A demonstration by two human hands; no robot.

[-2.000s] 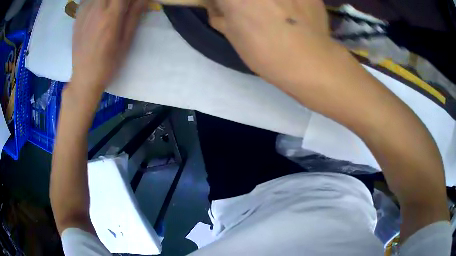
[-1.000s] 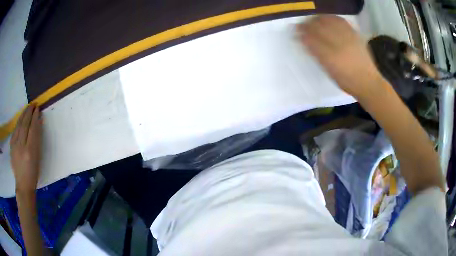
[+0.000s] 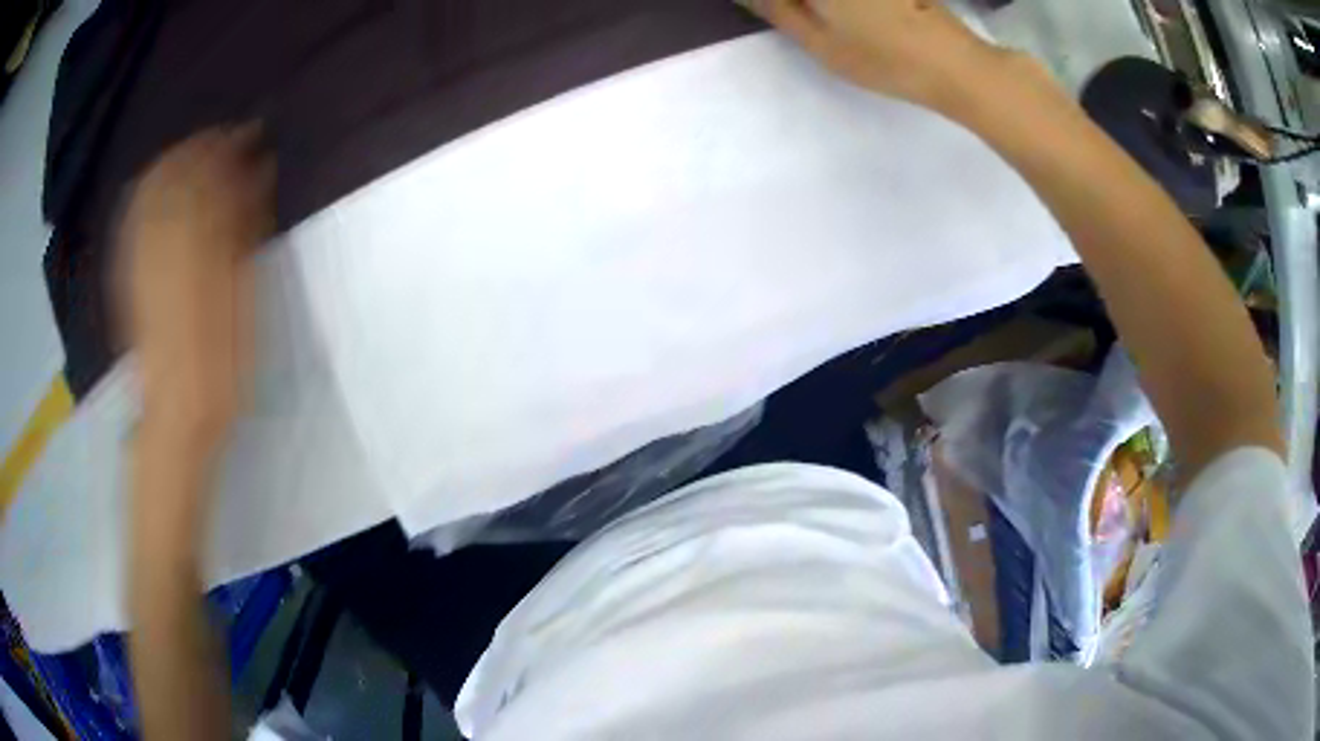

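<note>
The dark garment (image 3: 434, 87) lies across the top of the view, its lower edge running along the white pressing cloth (image 3: 637, 246). A short piece of the yellow strip (image 3: 32, 442) shows at the far left; none shows along the garment's lower edge. My left hand (image 3: 196, 246) is blurred over the garment's left part; its grip cannot be told. My right hand (image 3: 869, 41) is at the top, its fingertips at the garment's edge and partly cut off by the picture's edge; whether it pinches the cloth is unclear.
A dark iron (image 3: 1158, 123) with a tan handle and cord stands at the right edge of the table. Clear plastic (image 3: 623, 471) hangs under the table's front edge. A plastic bag (image 3: 1013, 420) and cardboard are below right. Blue crates (image 3: 254, 615) are below left.
The yellow strip no longer shows along the garment's lower edge. My left hand has moved right and up over the garment. My right hand has moved up and left to its edge.
</note>
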